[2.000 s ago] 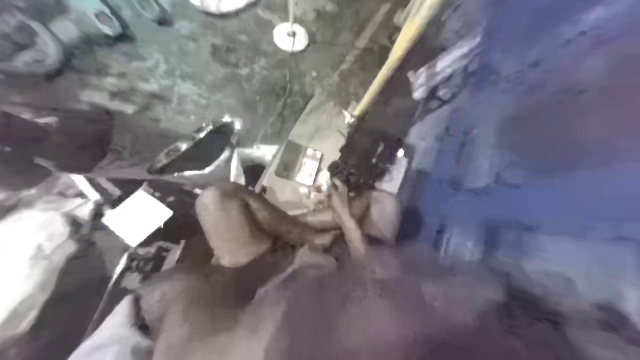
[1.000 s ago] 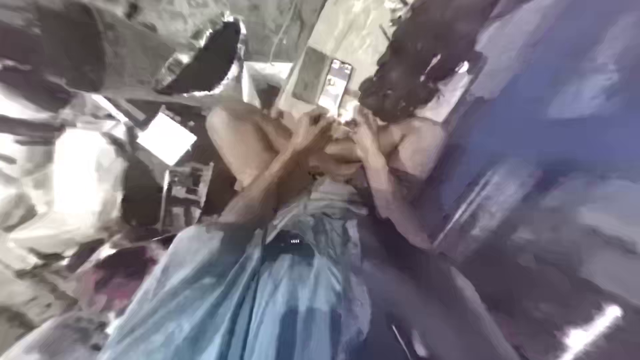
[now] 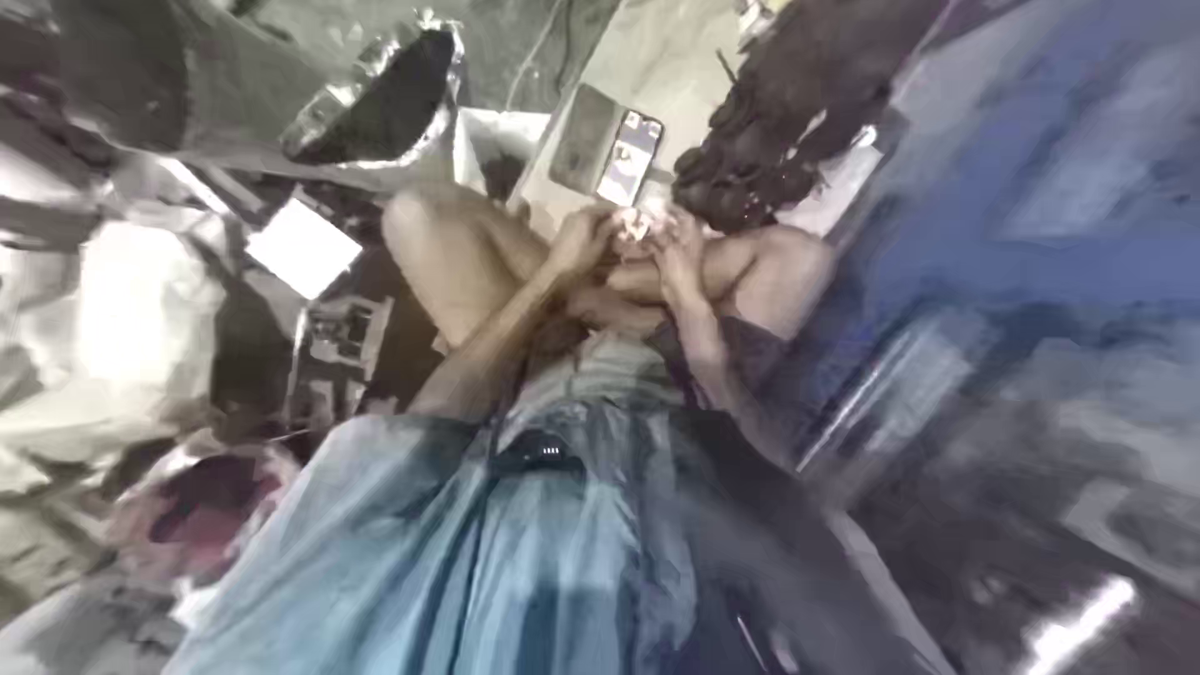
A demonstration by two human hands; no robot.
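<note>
My left hand (image 3: 583,239) and my right hand (image 3: 679,246) meet over my crossed legs, with a small bright object (image 3: 634,225) between their fingers. Blur hides what it is and how each hand grips it. Just beyond my fingers a smartphone (image 3: 631,159) with a lit screen lies on a pale board (image 3: 661,56). Left of the phone is a flat grey rectangular piece (image 3: 586,139). A heap of dark, curly material (image 3: 778,122) lies to the right of the phone, close to my right hand.
A bag (image 3: 403,103) with a shiny rim and dark contents stands at the upper left, beside an open white box (image 3: 497,141). A white square piece (image 3: 304,247) and pale sacks (image 3: 141,309) are on the left. Blue material (image 3: 1050,197) spreads at the right.
The view has shifted strongly, and both forearms now show clearly. Since one second ago my hands have stayed together around the small bright thing.
</note>
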